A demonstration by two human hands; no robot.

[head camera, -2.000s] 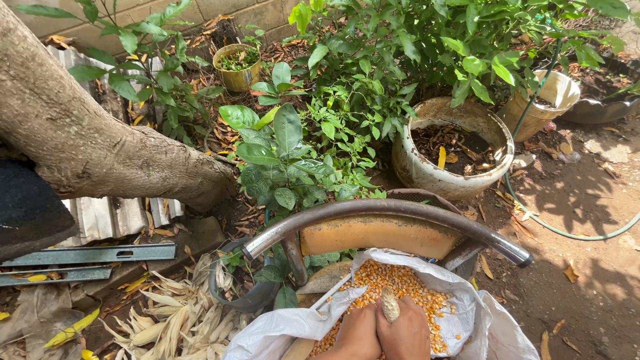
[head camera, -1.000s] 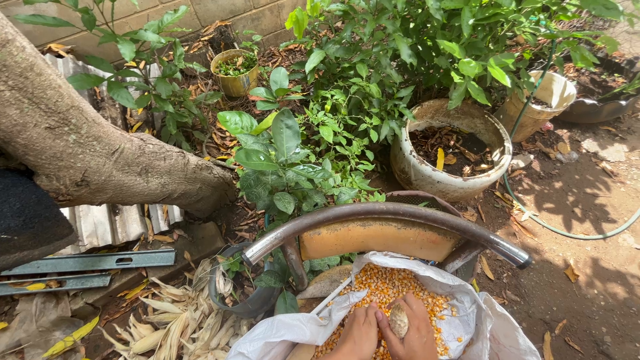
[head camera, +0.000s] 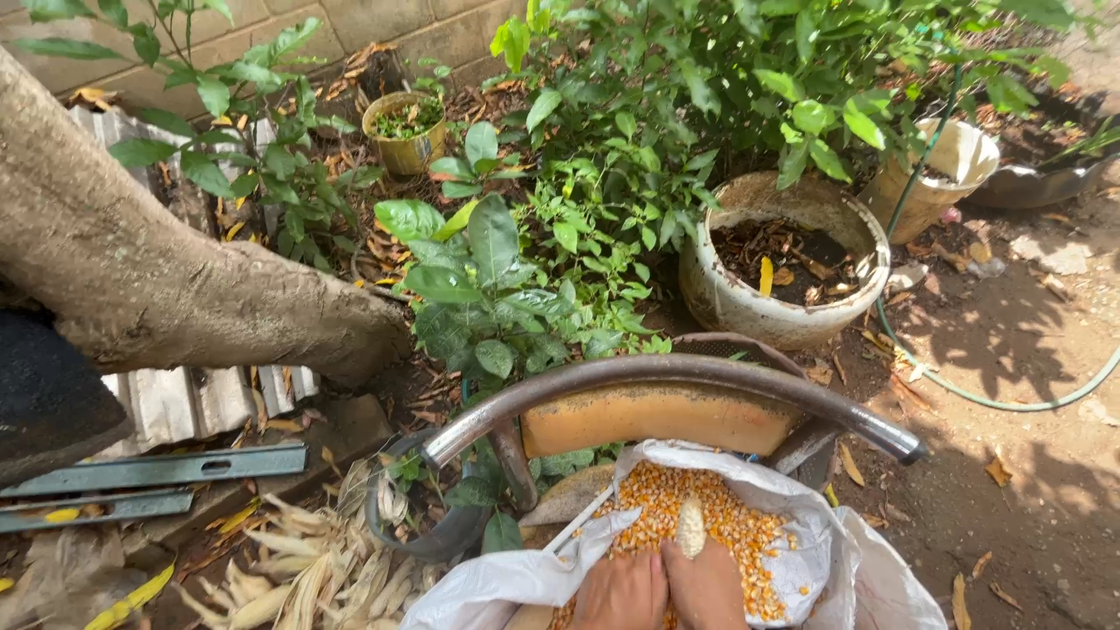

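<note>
Loose orange corn kernels (head camera: 731,507) fill an open white woven sack (head camera: 503,582), which rests against a chair with a curved metal tube (head camera: 665,372) and a tan back panel (head camera: 647,422). Low over the kernels, my left hand (head camera: 621,591) and my right hand (head camera: 703,582) are side by side, touching. A pale, bare corn cob (head camera: 690,528) sticks up from my right hand. The fingers of my left hand point down and are mostly hidden, so its grip cannot be made out.
Dry corn husks (head camera: 302,573) lie left of the sack, beside a dark round pot (head camera: 437,542). Steel channels (head camera: 157,472) and a tree trunk (head camera: 192,280) are at left. Beyond the chair stand leafy plants (head camera: 490,280) and a white planter (head camera: 779,306); a green hose (head camera: 989,402) curves at right.
My hands have turned since one second ago, when the fingers lay more spread over the kernels. The cob now stands more upright above my right hand.
</note>
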